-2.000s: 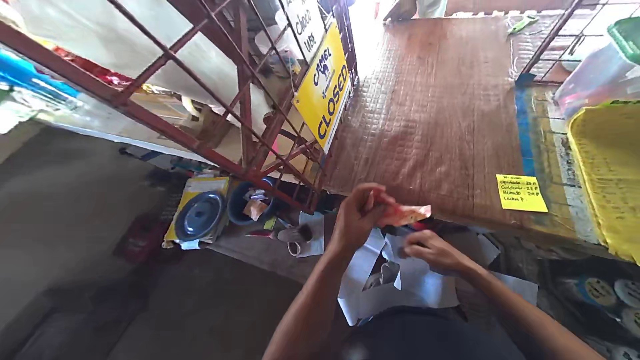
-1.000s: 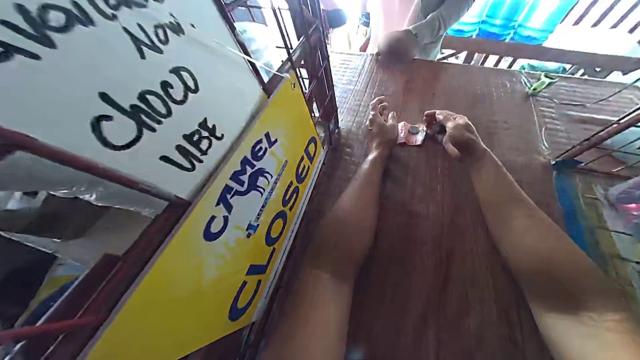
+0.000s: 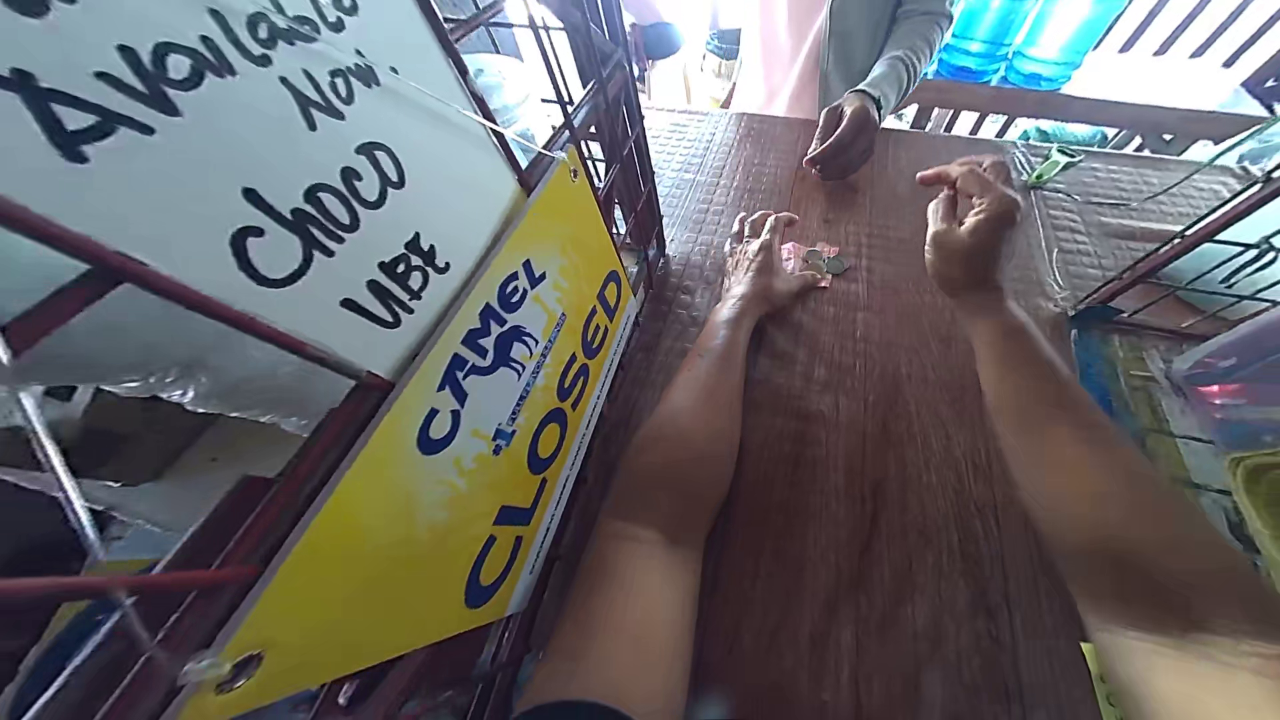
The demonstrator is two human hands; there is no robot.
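Observation:
On the brown wood-grain counter [image 3: 850, 450] lies a reddish banknote [image 3: 793, 256], partly covered by several coins [image 3: 826, 262]. My left hand [image 3: 762, 265] is beside them on their left, palm down, fingers spread, its thumb close to the note's near edge; it holds nothing. To the right, my right hand [image 3: 970, 225] is raised with curled fingers apart and nothing visible in it. Beyond the coins, another person's hand [image 3: 843, 137] with its fingers drawn together hangs over the far part of the counter; whether it holds anything cannot be told.
A metal grille [image 3: 610, 120] with a yellow printed sign [image 3: 520, 400] and a handwritten white board [image 3: 250, 150] borders the left. A green-and-white strip [image 3: 1055, 165] lies near the right grille [image 3: 1190, 250]. Behind the counter's far edge are a wooden bench [image 3: 1080, 100] and blue water containers [image 3: 1060, 40].
The banknote, held in my left hand two seconds ago, now lies on the counter with coins on it. My hands have moved apart, my right hand going right. The view has shifted toward the counter's far end.

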